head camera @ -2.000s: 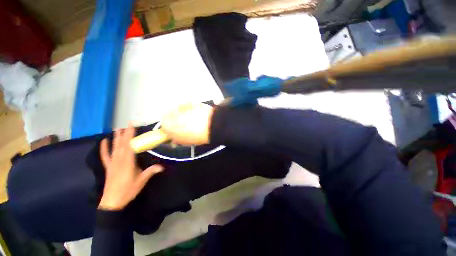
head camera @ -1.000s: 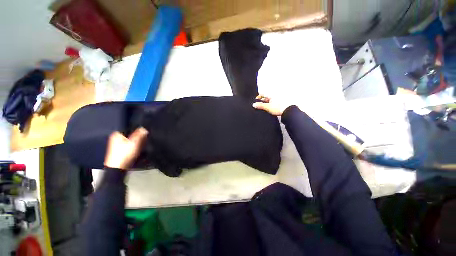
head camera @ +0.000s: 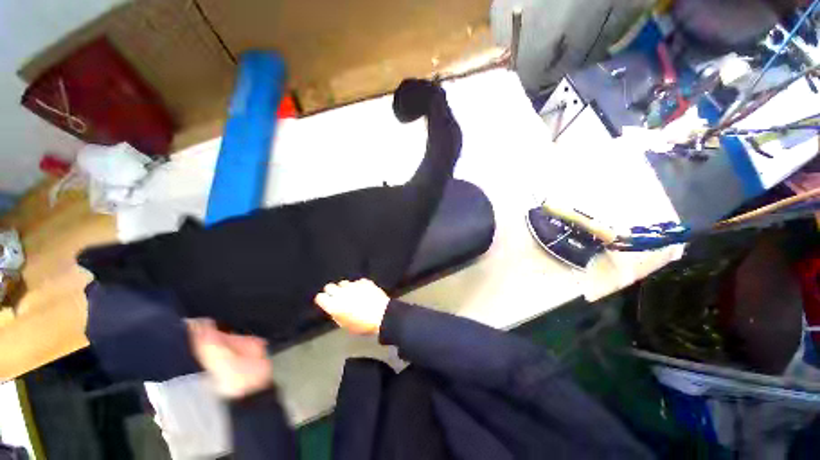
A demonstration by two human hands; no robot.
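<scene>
The black garment (head camera: 297, 252) lies spread over the navy padded board (head camera: 459, 225), whose rounded ends show at left and right. Its sleeve (head camera: 441, 144) runs up and away from me, with the end curled on the white cover. My right hand (head camera: 354, 305) is closed on the garment's near edge, fingers curled. My left hand (head camera: 230, 358) is blurred at the near edge of the board, left of my right hand; whether its fingers grip the cloth is unclear. The steam iron (head camera: 565, 237) rests to the right of the board, untouched.
A long blue bar (head camera: 245, 144) lies behind the board. The white table cover (head camera: 342, 148) is under everything. A dark red bag (head camera: 99, 97) and white plastic (head camera: 115, 172) are at back left. The iron's hose (head camera: 652, 240) runs off right. Metal parts and cables stand at back right.
The garment has shifted left along the board, uncovering its right end, and the sleeve end has curled. My right hand has moved left to the near edge. The iron stays parked at right.
</scene>
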